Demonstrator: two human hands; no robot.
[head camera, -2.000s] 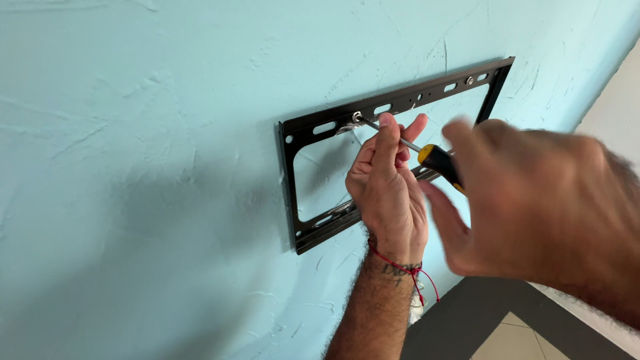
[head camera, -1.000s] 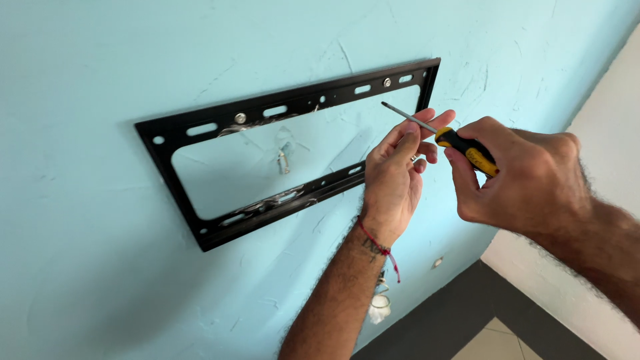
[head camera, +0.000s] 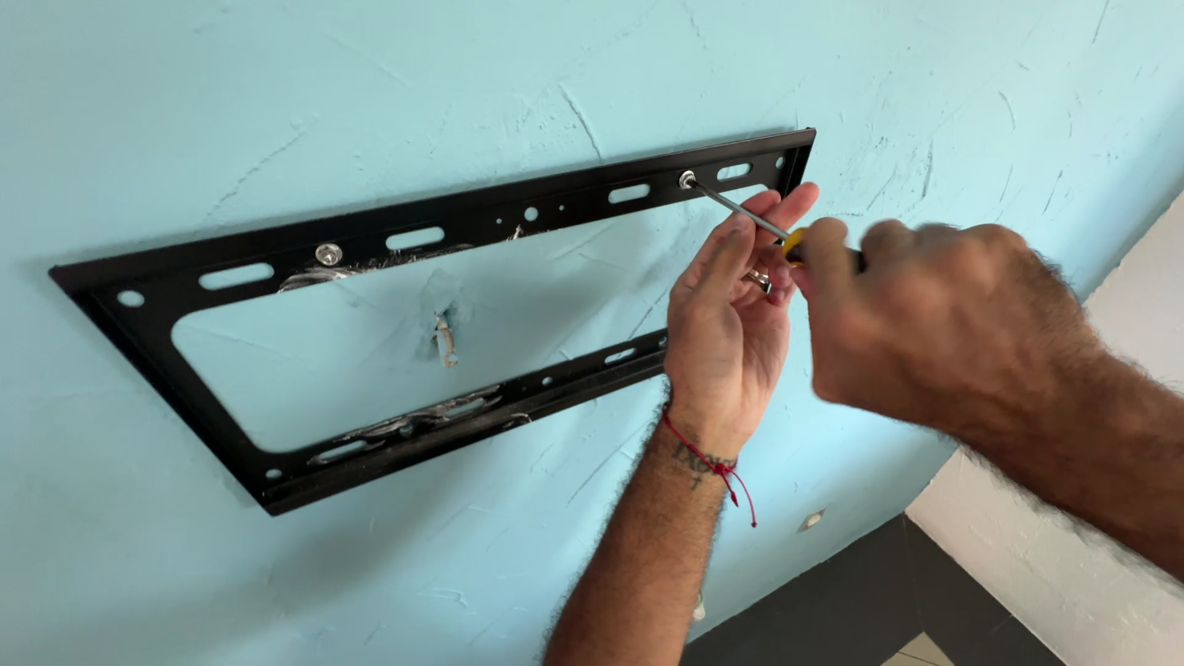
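A black metal wall-mount bracket (head camera: 213, 407) lies flat against the light blue wall. The tip of a screwdriver (head camera: 747, 213) with a yellow and black handle meets the upper right screw (head camera: 687, 179) of its top rail. My right hand (head camera: 934, 314) is closed round the handle, slightly blurred. My left hand (head camera: 735, 310), with a ring and a red string bracelet (head camera: 717, 467) at the wrist, has its fingers around the shaft. Another screw (head camera: 329, 253) sits in the rail's left part.
Inside the bracket's frame, a hole with a pale plug (head camera: 446, 340) shows in the wall. Low on the right are a small wall fitting (head camera: 812, 520), a dark floor (head camera: 832, 592) and a white adjoining wall (head camera: 999, 546).
The screwdriver tip was at the left screw two seconds ago, then away from the bracket. Both hands have moved right, and the tip is now at the right screw.
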